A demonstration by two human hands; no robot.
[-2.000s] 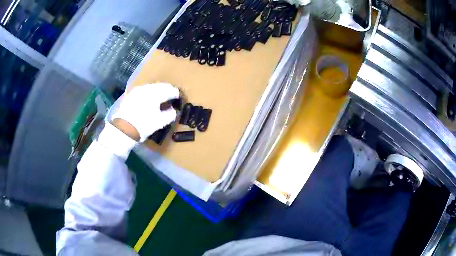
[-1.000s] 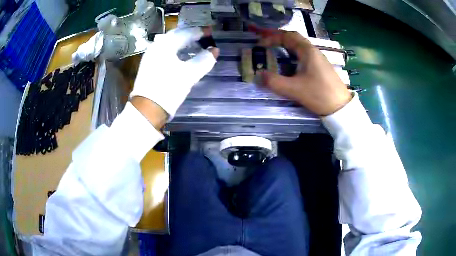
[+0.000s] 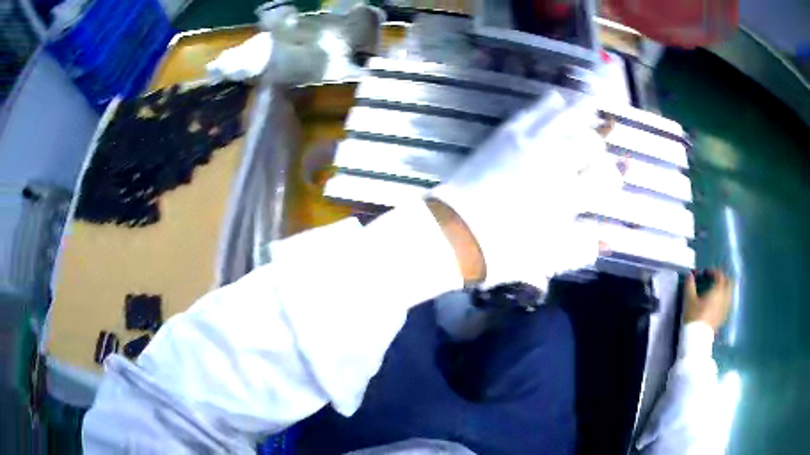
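My left hand (image 3: 542, 187), in a white glove, is blurred and reaches over the silver T-slot table (image 3: 400, 129). It hides the fixture, and whether it holds anything cannot be told. My right hand (image 3: 708, 302), bare, is low at the far right over the green surface, finger and thumb around a small dark piece (image 3: 704, 283), which looks like a black housing. Many black plastic housings (image 3: 160, 160) lie packed on the upper part of the cardboard sheet (image 3: 186, 240) at left. A few more (image 3: 143, 311) lie near its lower edge.
A yellow-bottomed tray (image 3: 324, 200) with wrinkled clear plastic (image 3: 275, 169) lies between cardboard and table. Cloudy bottles (image 3: 329, 40) and a white cloth (image 3: 242, 59) are behind it. Blue crates (image 3: 111, 44) stand far left. A large red, blurred part (image 3: 679, 19) is at top right.
My left hand has moved right across the T-slot table, covering the fixture area. My right hand has left the fixture and moved down to the far right. The view has shifted.
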